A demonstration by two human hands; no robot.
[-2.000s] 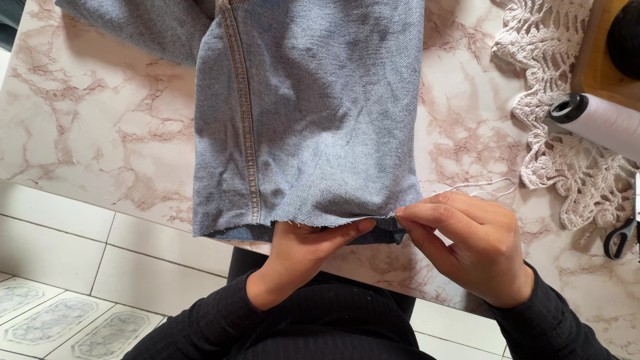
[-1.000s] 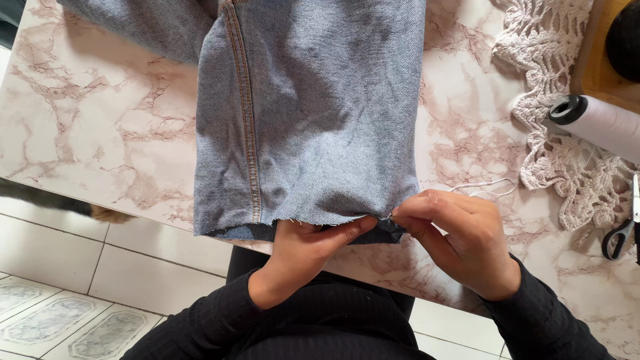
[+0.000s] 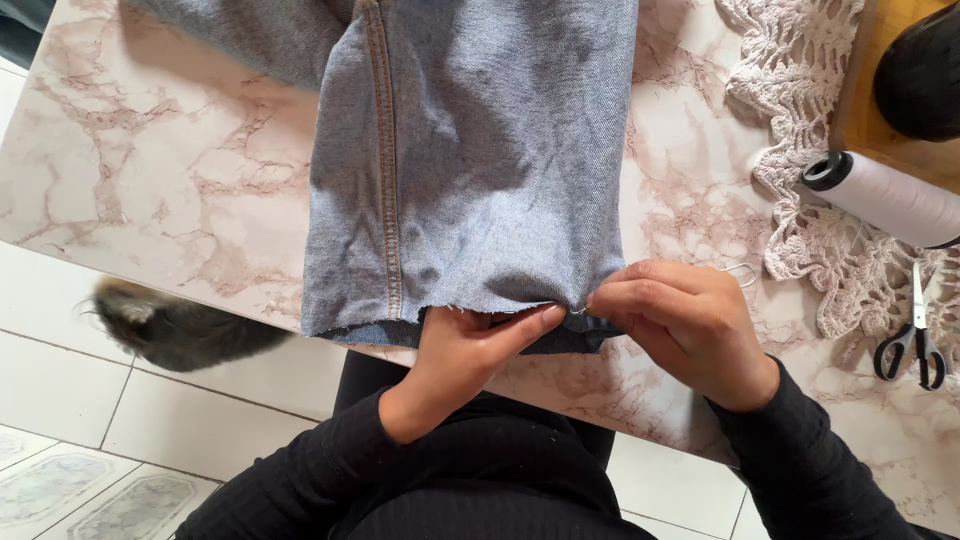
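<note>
A blue denim garment leg (image 3: 480, 172) with a raw, frayed edge lies toward me on the table. My left hand (image 3: 472, 349) reaches into its opening and pinches the edge, the thumb outside and the fingers hidden beneath the cloth. Just right of that thumb, my right hand (image 3: 682, 322) has its thumb and forefinger closed at the edge on something small and thin, with a bit of pale thread (image 3: 579, 310) at the fingertips. Whether it is a needle cannot be made out. A loop of white thread (image 3: 742, 273) shows on the table beyond the right hand.
On the right, a crocheted lace cloth (image 3: 799, 97) lies under a large cone of pale thread (image 3: 892, 199), and black-handled scissors (image 3: 911, 337) rest near its edge. A dark rounded object (image 3: 922, 82) stands on a wooden surface. A furry animal (image 3: 180, 322) is on the floor at left.
The right hand has shifted slightly left along the raw edge since the earliest frame. The animal has come further into view beside the table at left. The left hand keeps its hold.
</note>
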